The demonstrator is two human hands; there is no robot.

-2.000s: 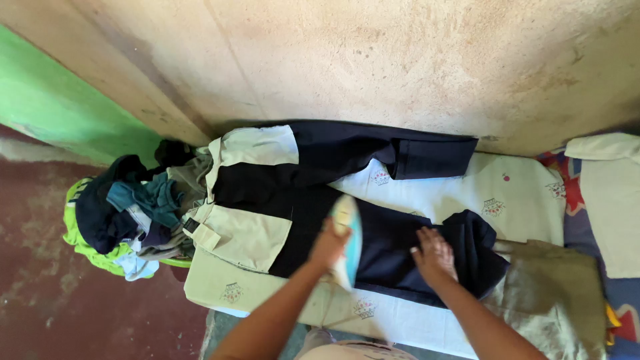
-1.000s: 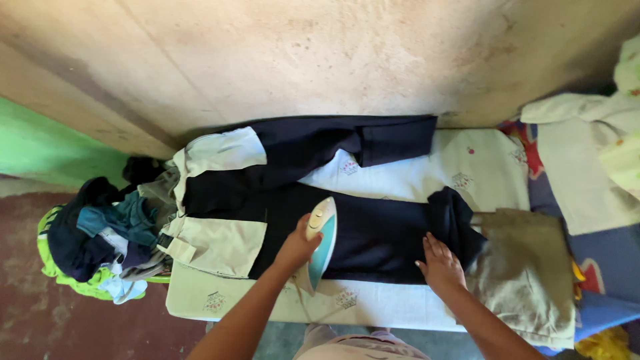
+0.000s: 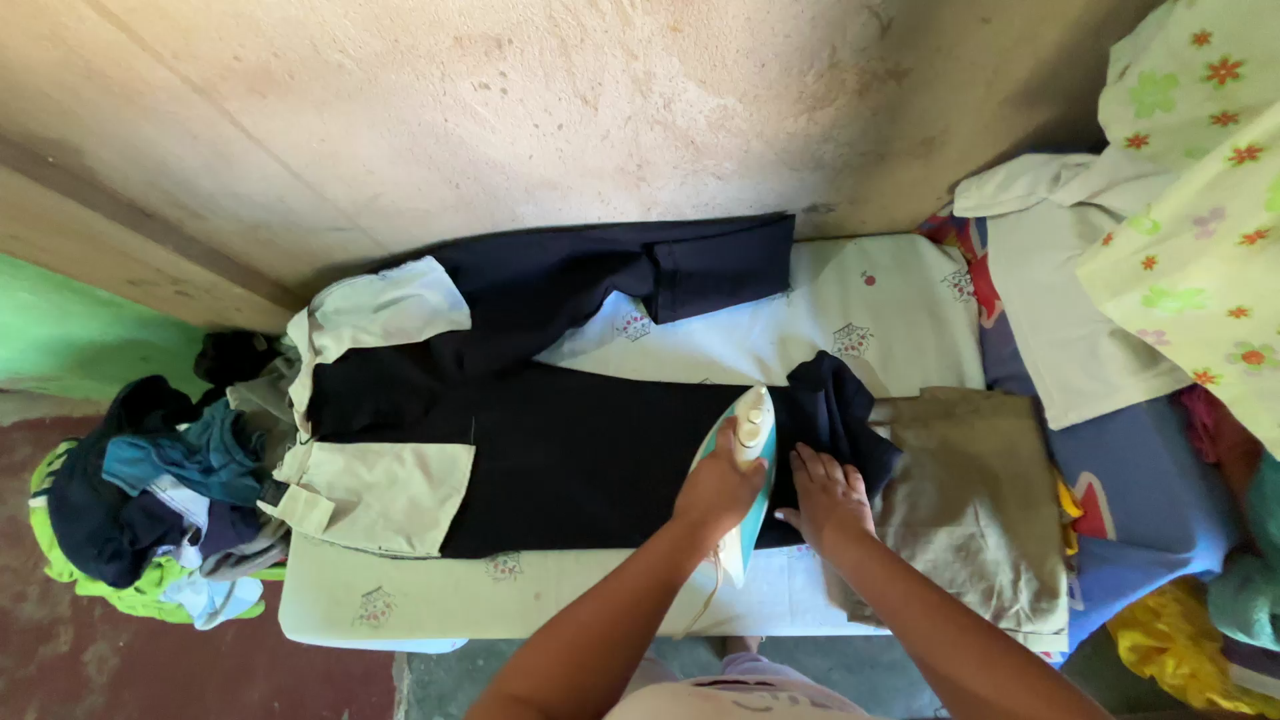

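Note:
Dark trousers [image 3: 590, 450], turned inside out with pale pocket linings [image 3: 385, 495] showing, lie spread over a white patterned cloth [image 3: 440, 600]. My left hand [image 3: 720, 490] grips the handle of a white and teal clothes iron [image 3: 750, 440], which rests over the lower part of the nearer trouser leg. Just right of the iron, my right hand [image 3: 827, 497] lies on the same leg with its fingers somewhat apart, beside the bunched leg end [image 3: 840, 410]. The farther leg [image 3: 720, 260] stretches along the wall side.
A heap of mixed clothes [image 3: 150, 490] is at the left end. Folded khaki cloth [image 3: 970, 510] lies at the right end, beside blue fabric [image 3: 1150, 480] and a cream garment [image 3: 1070, 300]. A flowered curtain or cloth [image 3: 1200, 180] hangs at upper right. A plaster wall [image 3: 620, 110] borders the far side.
The iron in my left hand has moved right along the nearer leg, closer to my right hand. The view has shifted, showing more of the flowered cloth.

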